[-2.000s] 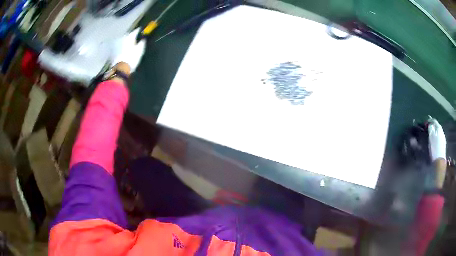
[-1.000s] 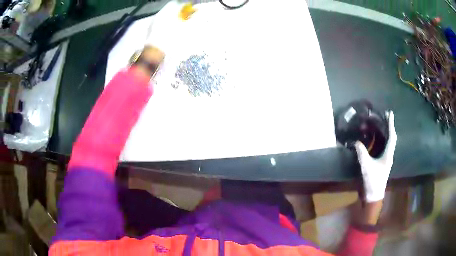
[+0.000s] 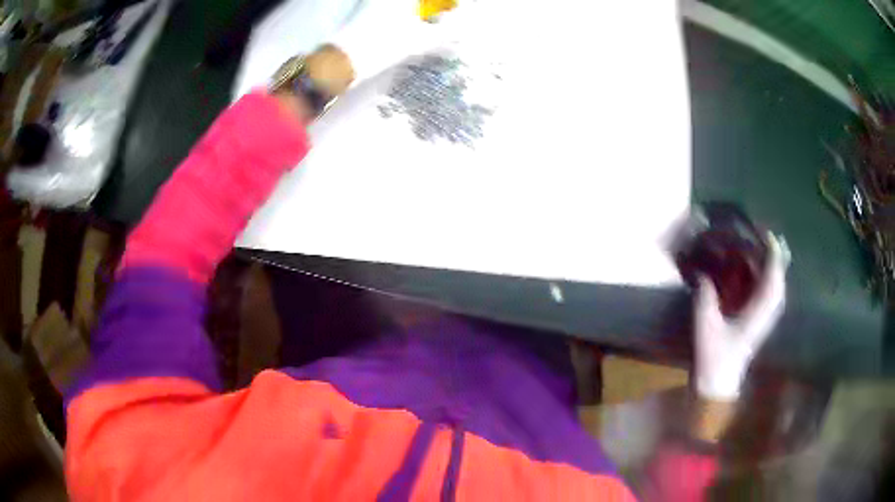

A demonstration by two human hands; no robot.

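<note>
My left hand, in a white glove, is over the upper left of the white sheet. The glove blends into the sheet, so its fingers are hard to make out. The yellow end of a hand screwdriver shows past it at the top edge. A heap of small grey screws lies on the sheet. My right hand, gloved and blurred, grips a black round housing from its near and right sides, at the sheet's lower right corner.
A dark green bench top surrounds the sheet. A tangled wire harness heap lies at the right edge. A shiny whitish tray liner with dark parts is at the left. Cardboard shows below the bench's front edge.
The view has swung from left to right. My left hand came from the left tray area onto the sheet with the yellow-ended tool. The black housing now overlaps the sheet's corner, with my right hand around it.
</note>
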